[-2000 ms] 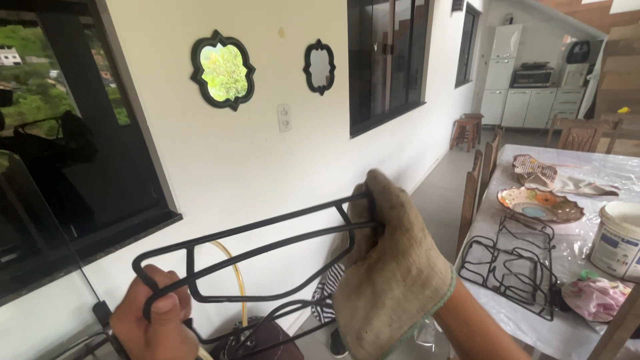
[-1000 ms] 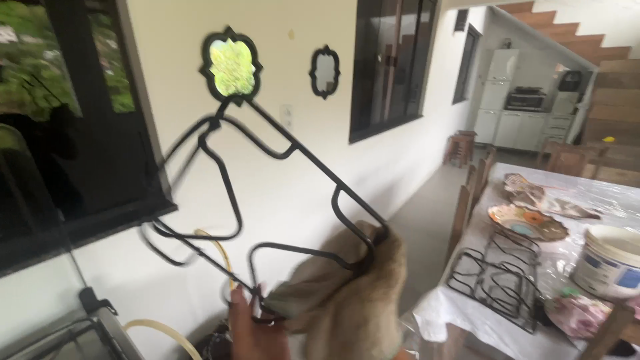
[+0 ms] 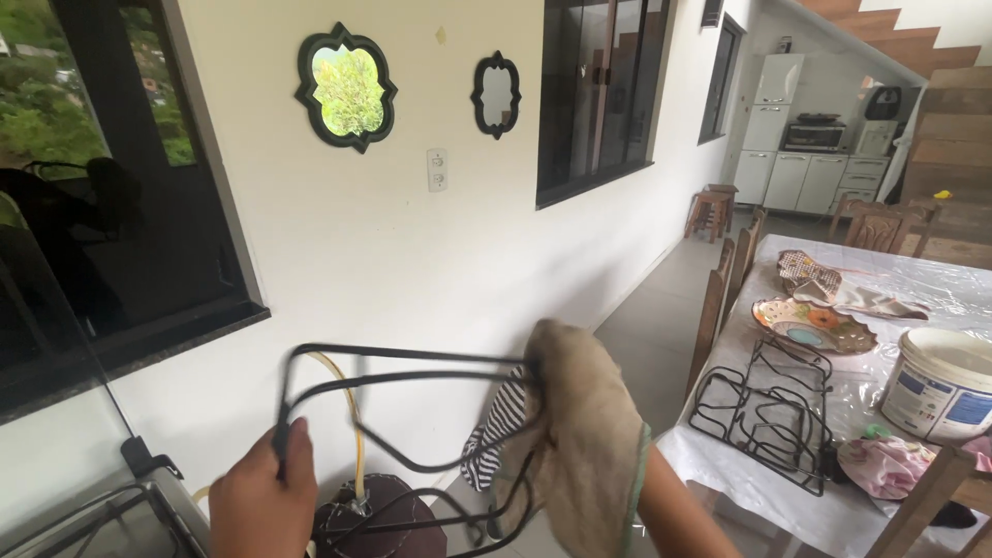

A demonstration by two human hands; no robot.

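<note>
Between my two hands I hold a black wire stove grate [image 3: 434, 377] up in front of the white wall. My left hand [image 3: 267, 488], bare, grips its left end with the thumb on the bar. Over my right hand [image 3: 585, 434] lies a worn beige cloth with a green edge, and through it the hand closes on the grate's right end; the fingers are hidden under the cloth. More black grates [image 3: 763, 415] lie on the plastic-covered table at the right.
The table [image 3: 961, 287] also bears a decorated dish [image 3: 814, 325], a white bucket [image 3: 942, 387] and a pink cloth [image 3: 887, 465]. A stove [image 3: 167, 504] with a glass lid stands at lower left. A hose [image 3: 353, 418] runs to a brown-covered object [image 3: 384, 515]. Wooden chairs flank the table.
The grate, raised and tilted a second ago, is now lower and roughly level. Both hands have stayed on it, my left hand shifting to its left end.
</note>
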